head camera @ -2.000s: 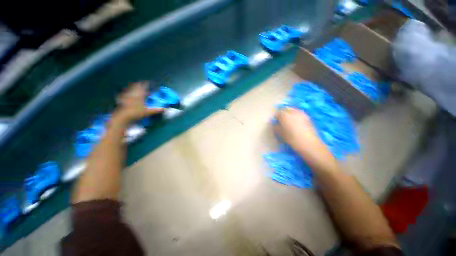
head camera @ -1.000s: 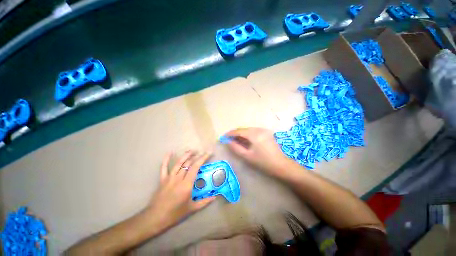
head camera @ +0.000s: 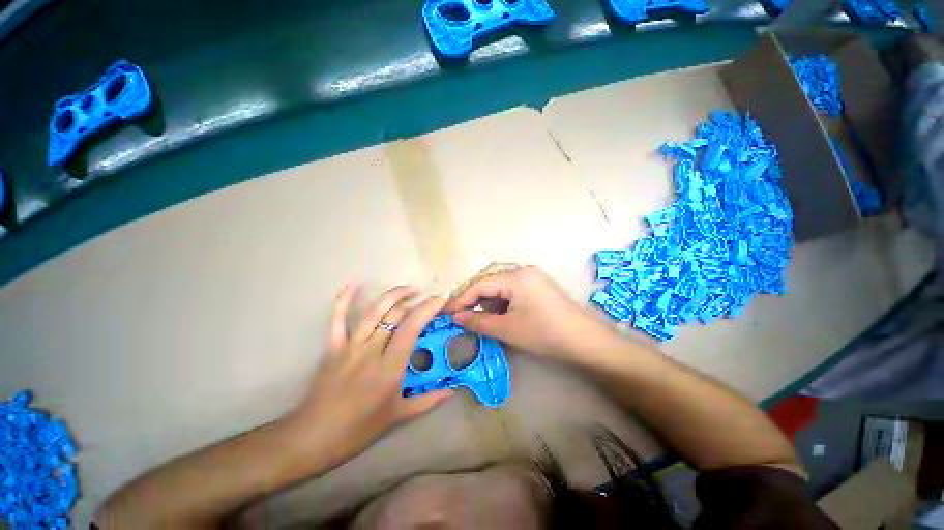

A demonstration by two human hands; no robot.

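Observation:
A blue controller shell (head camera: 484, 375) lies on the cardboard sheet (head camera: 259, 259) in front of me, its large round holes showing. My left hand (head camera: 378, 357) covers its left part and holds it, thumb at the lower edge and fingers over the top. My right hand (head camera: 518, 305) is at the shell's top edge, thumb and fingertips pinched together there. A small blue part shows at those fingertips, mostly hidden, so I cannot tell how it is seated.
A large pile of small blue parts (head camera: 709, 233) lies to the right, a smaller pile (head camera: 33, 461) at the left edge. The green conveyor belt (head camera: 290, 62) carries spaced shells. A carton (head camera: 792, 135) stands at the upper right, beside a person's grey sleeve (head camera: 921, 248).
My right hand has come from the parts pile to the shell's top edge. My left hand has left the belt and now holds a shell on the cardboard. The belt's shells have shifted left in view.

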